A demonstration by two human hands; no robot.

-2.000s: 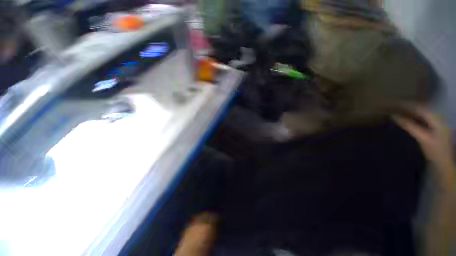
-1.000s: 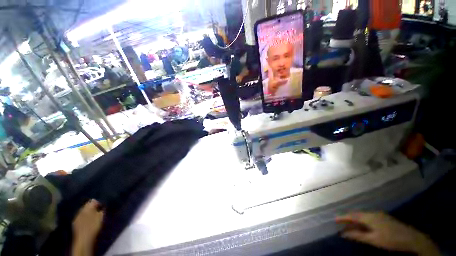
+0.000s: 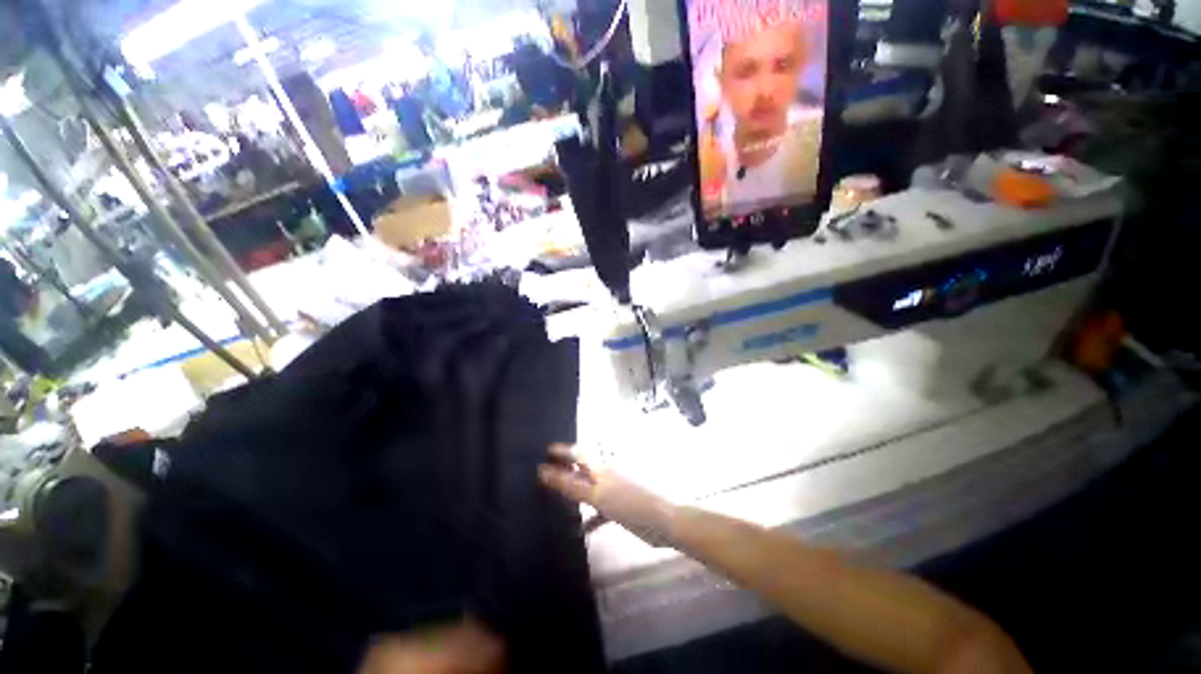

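A large black cloth point(image 3: 382, 448) lies over the left part of the white machine bed and hangs toward the bottom edge. My right hand point(image 3: 580, 477) reaches in from the lower right, its fingers at the cloth's right edge; whether they grip it is unclear. My left hand point(image 3: 435, 648) is blurred and cut off by the bottom edge, on or over the cloth; its fingers are not visible. The white sewing machine head point(image 3: 659, 362) stands right of the cloth. Its needle area point(image 3: 672, 399) has no cloth under it.
A lit smartphone point(image 3: 760, 125) stands behind the machine arm. A dark slanting tube point(image 3: 595, 211) is beside it. Orange items lie on the arm point(image 3: 1023, 187) and at its right end point(image 3: 1097, 340). Thin poles point(image 3: 171, 217) and a round grey machine part point(image 3: 79, 520) are at the left.
The black cloth has moved right and spread over the bed's left part. My right hand has moved left to its edge. My left hand has moved down and right, partly out of view.
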